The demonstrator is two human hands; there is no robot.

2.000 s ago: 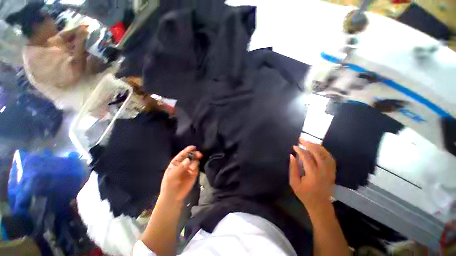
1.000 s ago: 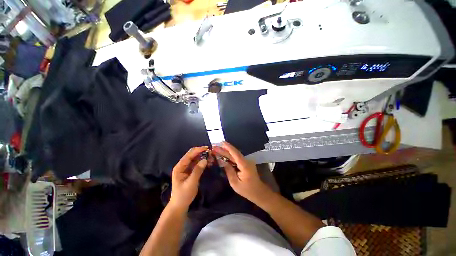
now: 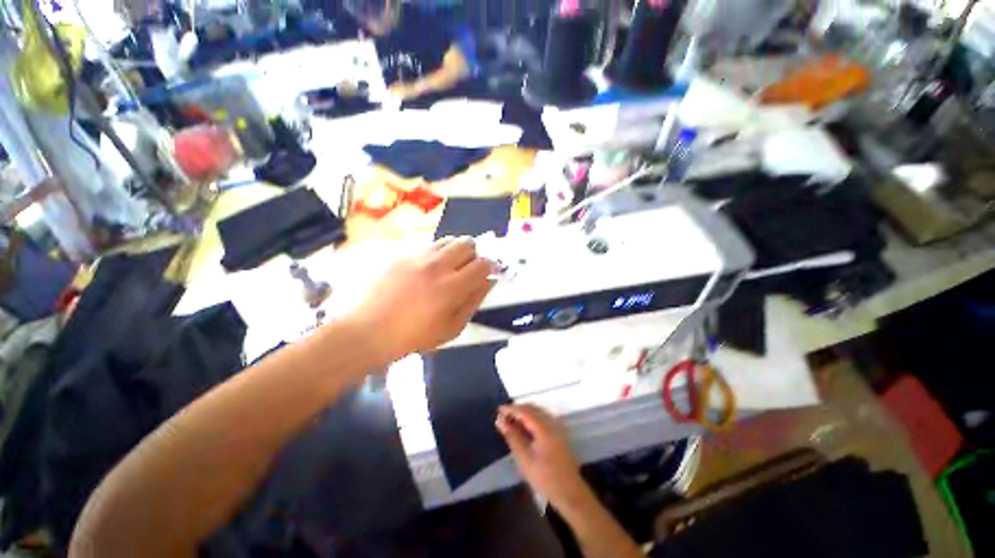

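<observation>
My left hand (image 3: pixel 431 294) reaches over the top of the white sewing machine head (image 3: pixel 644 256), by its small metal thread parts. Its fingers are bent, and whether they hold anything is hidden. My right hand (image 3: pixel 535 441) is low in front of the machine, at the table's front edge, fingertips together. A tiny dark thing may be between them, too small to tell. A stack of black cut pieces (image 3: pixel 467 409) lies between the hands, right of the lit needle area. The large black cloth (image 3: pixel 120 381) spreads to the left; my left forearm covers part of the machine.
Scissors with red and yellow handles (image 3: pixel 698 395) lie at the table's right end. Folded black pieces (image 3: pixel 282 227) and red shapes (image 3: pixel 398 199) lie behind the machine. Black thread cones (image 3: pixel 646 46) stand farther back. A person (image 3: pixel 420 55) sits beyond. Black pieces (image 3: pixel 807 512) lie at lower right.
My hands were together over the table edge, fingering a tiny object. My left hand has moved up over the machine head; my right stays low, apart. The view has tilted up.
</observation>
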